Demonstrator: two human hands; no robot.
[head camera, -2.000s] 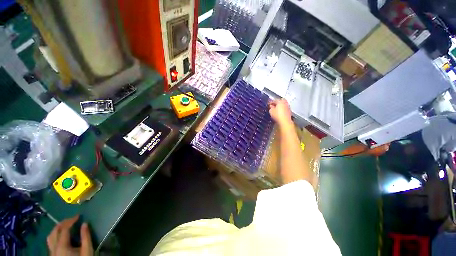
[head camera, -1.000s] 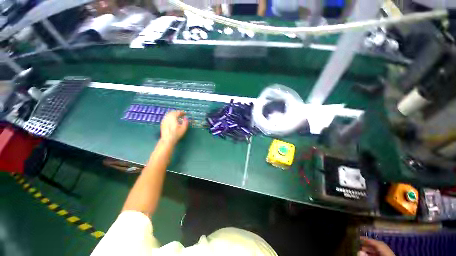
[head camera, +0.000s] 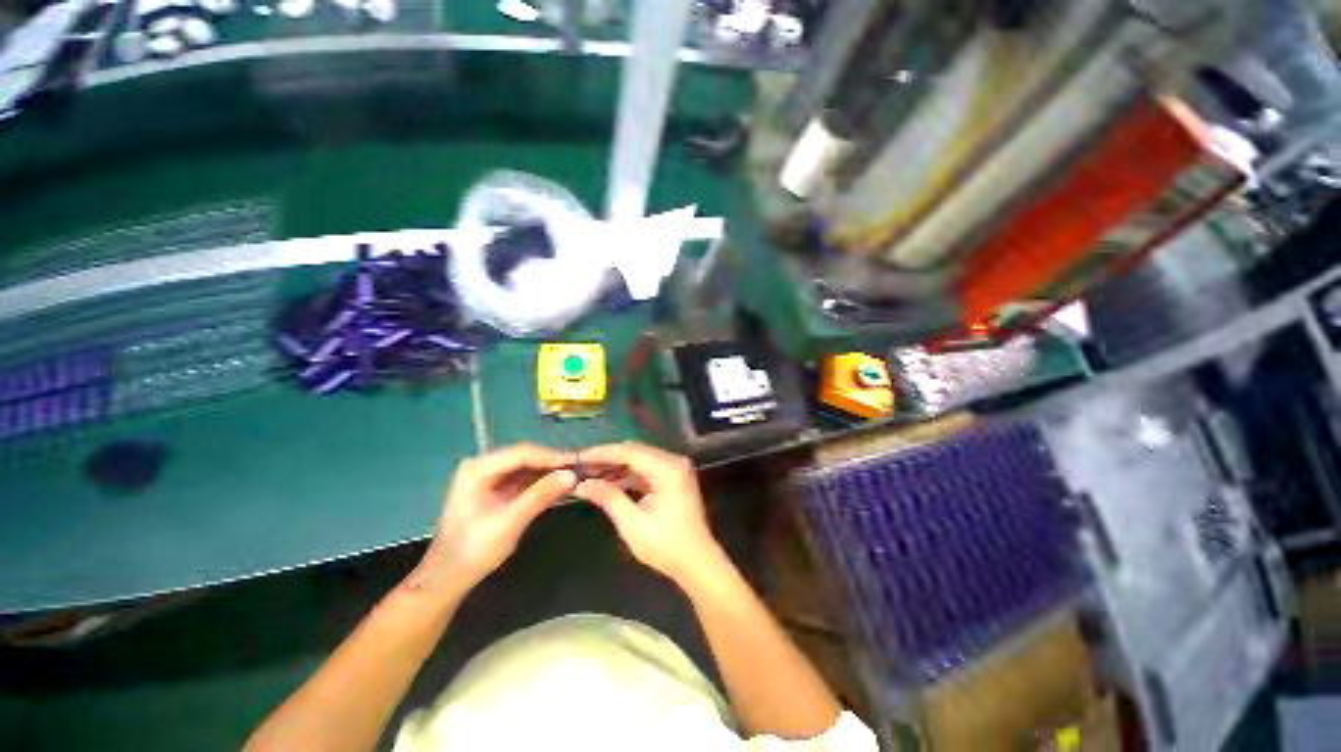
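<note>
My left hand (head camera: 497, 507) and my right hand (head camera: 647, 507) meet at the fingertips in front of the bench edge. A tiny dark part (head camera: 577, 472) shows between the fingertips; its shape is too small to tell. The pile of purple housings (head camera: 375, 320) lies on the bench at left. The black fixture (head camera: 735, 388) with a pale seat stands to the right of my hands, with nothing purple seen on it. The left start button (head camera: 572, 378) is just beyond my fingers; the right start button (head camera: 856, 385) is right of the fixture.
A left blister tray (head camera: 191, 360) holds purple rows at far left, with a small dark heap (head camera: 127, 464) near it. A clear plastic bag (head camera: 525, 253) and white paper (head camera: 649, 250) lie behind. The press (head camera: 941, 162) stands back right. A full blister tray (head camera: 949, 544) sits on a carton (head camera: 1015, 691).
The view has swung right from the left tray. My left hand has left that tray and my right hand has left the right tray; both are now together at the centre.
</note>
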